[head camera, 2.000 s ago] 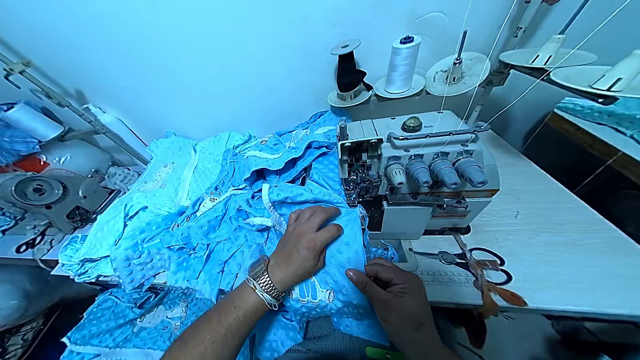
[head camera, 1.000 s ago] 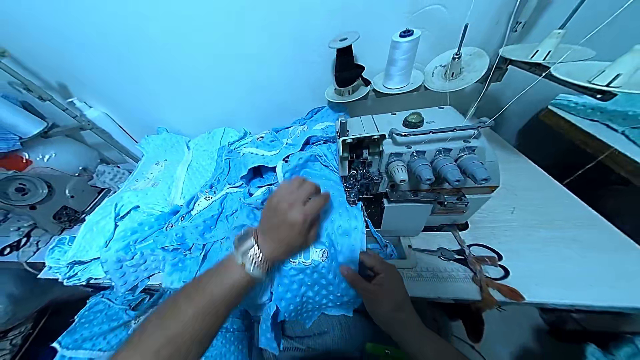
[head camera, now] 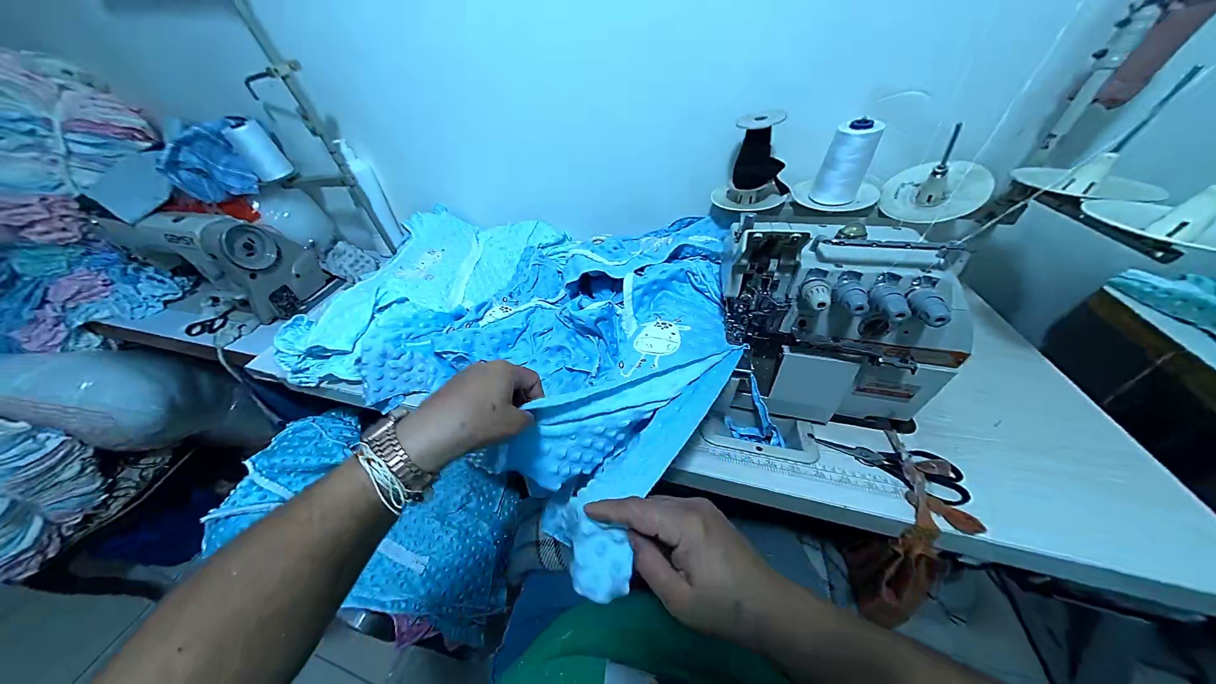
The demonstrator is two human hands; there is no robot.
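My left hand (head camera: pixel 475 408), with a metal watch at the wrist, pinches a fold of blue dotted fabric (head camera: pixel 570 446) left of the overlock machine (head camera: pixel 855 323). Between thumb and fingers, my right hand (head camera: pixel 689 560) grips the fabric's lower edge near the table's front. From both hands the cloth stretches up to the machine's needle area, where the contact is hard to see. An embroidered animal figure (head camera: pixel 657 338) shows on the garment. More blue garments (head camera: pixel 418 285) are heaped behind my left hand.
Black-handled scissors (head camera: pixel 898 465) lie on the white table (head camera: pixel 1035 475) before the machine, beside brown fabric strips (head camera: pixel 917 551). A white thread cone (head camera: pixel 848 161) stands behind. At left are another sewing machine (head camera: pixel 228 252) and a stuffed sack (head camera: pixel 123 399); blue cloth (head camera: pixel 427 541) hangs below the table.
My left hand has come down and left from atop the cloth and now lifts a fold. My right hand has drawn a fabric edge toward me. The view has swung left.
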